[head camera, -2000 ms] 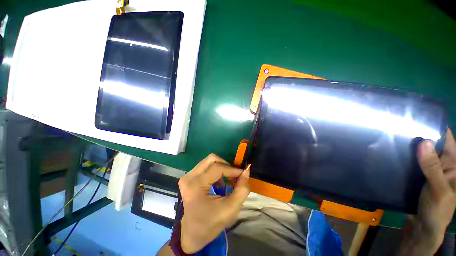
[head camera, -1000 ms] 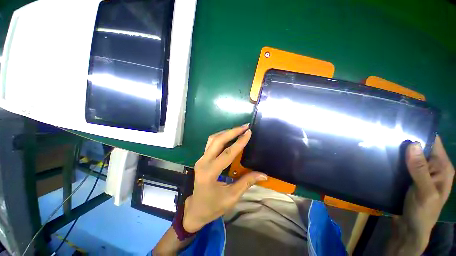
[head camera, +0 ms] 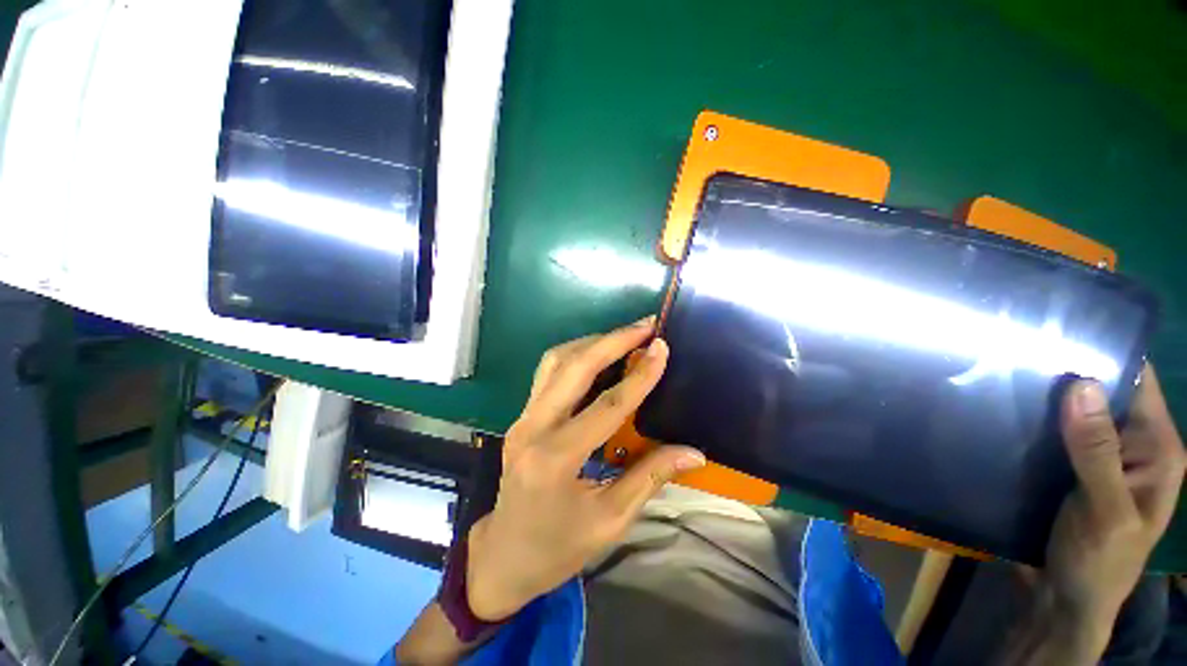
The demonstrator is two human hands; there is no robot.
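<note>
A glossy black screen (head camera: 859, 390) with strong light reflections lies over the orange holder (head camera: 781, 159), its right end appearing raised. My right hand (head camera: 1106, 481) grips the screen's right end, thumb on the glass and fingers behind the edge. My left hand (head camera: 579, 455) is at the screen's left end, its fingertips at the left edge and its thumb near the lower left corner. The left hand's fingers are apart. The bed of the holder is hidden under the screen.
Stacked black screens (head camera: 319, 169) lie on a white board (head camera: 98, 156) at the left of the green mat (head camera: 586, 117). Below the bench edge at left are a white block (head camera: 302, 455), a dark framed object (head camera: 406, 505), cables and bench legs.
My left hand has gone from pinching at the lower left corner to spread fingers along the left edge. The screen's right end has shifted, and more of the orange holder shows along the top.
</note>
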